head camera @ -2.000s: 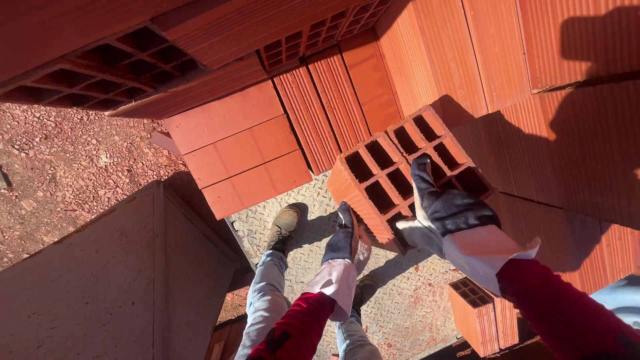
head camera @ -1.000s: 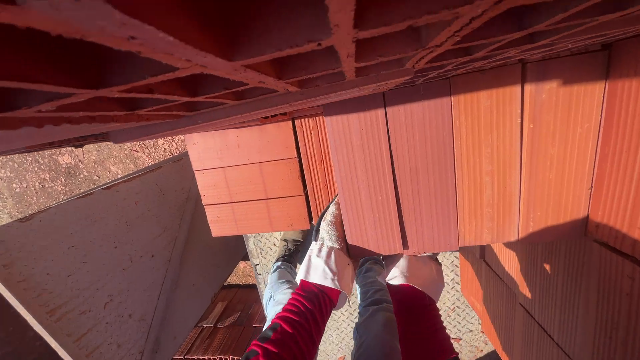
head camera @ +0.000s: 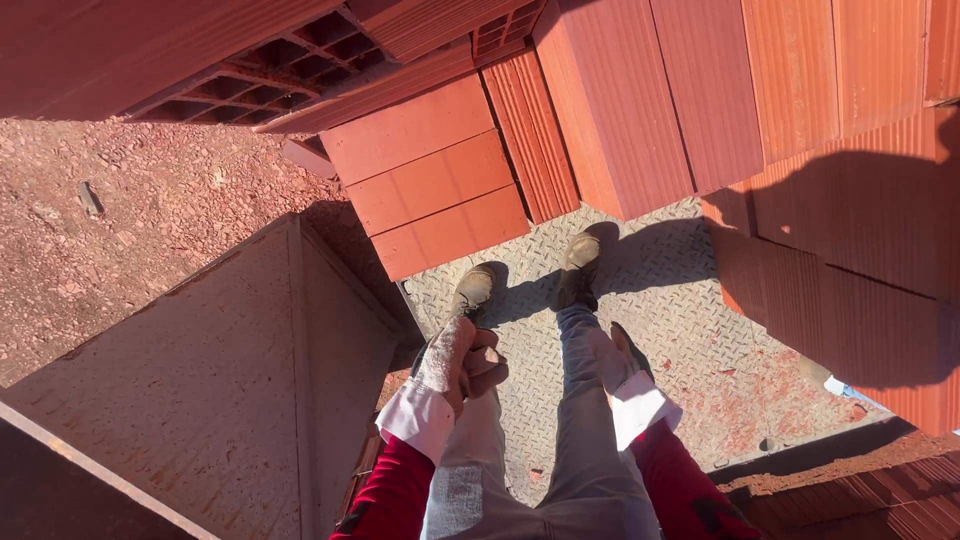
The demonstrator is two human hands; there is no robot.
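Note:
My left hand (head camera: 463, 363), in a dusty work glove with a white cuff, hangs over my left thigh with its fingers curled loosely and nothing visible in them. My right hand (head camera: 619, 354), also gloved, is beside my right leg, its palm side partly hidden; no object shows in it. Beyond my boots stand stacked hollow clay blocks: three flat ones (head camera: 431, 184) at the left, a ribbed one (head camera: 531, 135) beside them, and large blocks (head camera: 637, 97) at the right of these. Neither hand touches a block.
I stand on a diamond-plate metal floor (head camera: 667, 330) with brick crumbs. More hollow blocks (head camera: 277, 75) rise close at the upper left, and a block stack (head camera: 847, 285) stands at the right. A large metal panel (head camera: 202, 375) is at the left, beside rubble-covered ground (head camera: 150, 217).
Two seconds ago both hands were on a hollow block; now they are down by my legs, away from the blocks. More blocks now stand beside the ribbed one. The view has shifted.

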